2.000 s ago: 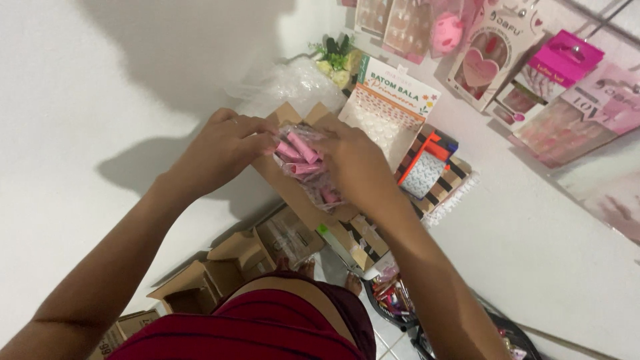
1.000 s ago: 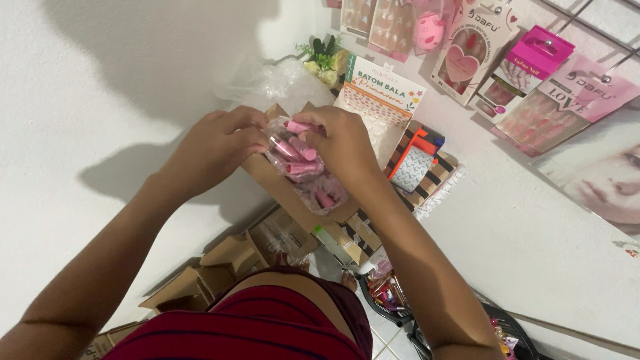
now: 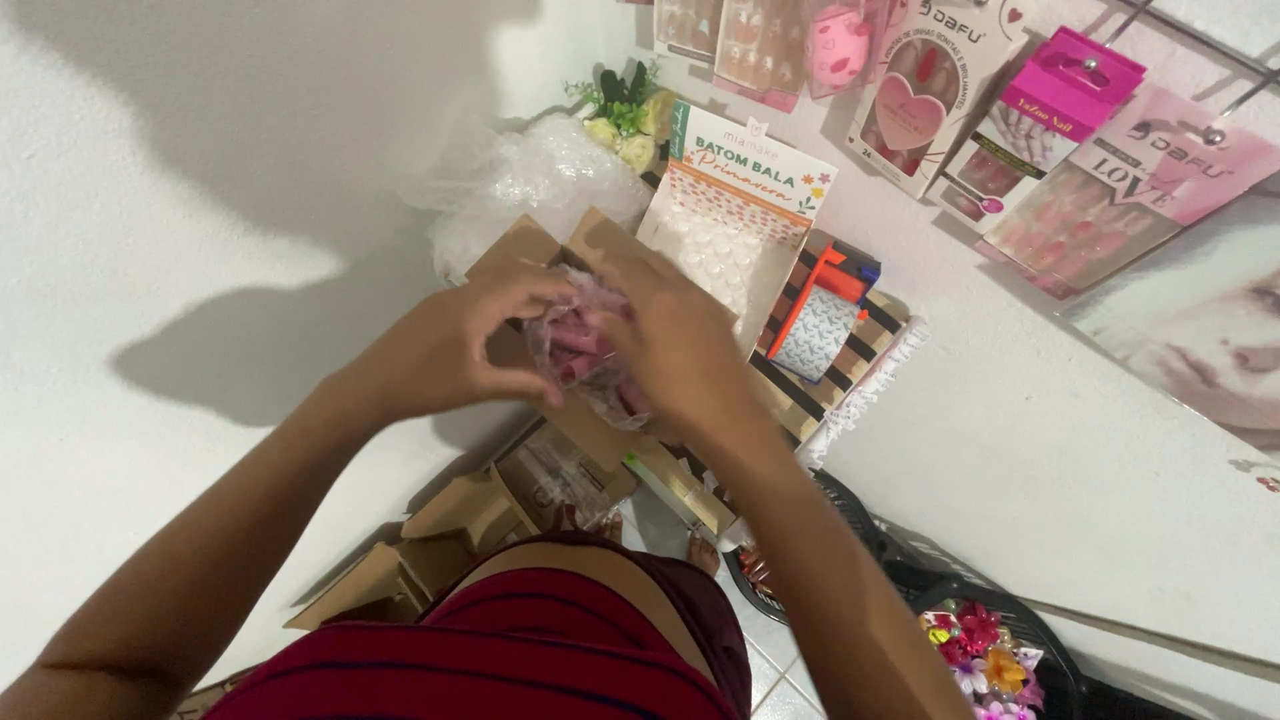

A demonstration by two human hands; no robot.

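Observation:
A clear plastic bag of pink tubes (image 3: 578,348) lies over an open cardboard box (image 3: 590,425) between my hands. On its left side is my left hand (image 3: 470,340), thumb and fingers curved apart, with the fingertips at the bag's upper edge. My right hand (image 3: 670,340) is blurred and covers the bag's right side; whether its fingers grip the plastic cannot be told. Just beyond the hands stands a display card with a clear blister sheet (image 3: 745,180). To its right is an orange tape dispenser with patterned tape (image 3: 818,325).
Bubble wrap (image 3: 540,180) and artificial flowers (image 3: 625,120) are behind the box. Packaged false nails (image 3: 935,90) hang on the wall at upper right. Open cardboard boxes (image 3: 470,515) are on the floor at lower left, and a black basket of flower-shaped items (image 3: 990,650) at lower right.
My left thumb and fingers have spread apart beside the bag. My right hand, whose fingers were in among the pink tubes one second ago, now lies across the bag's right side.

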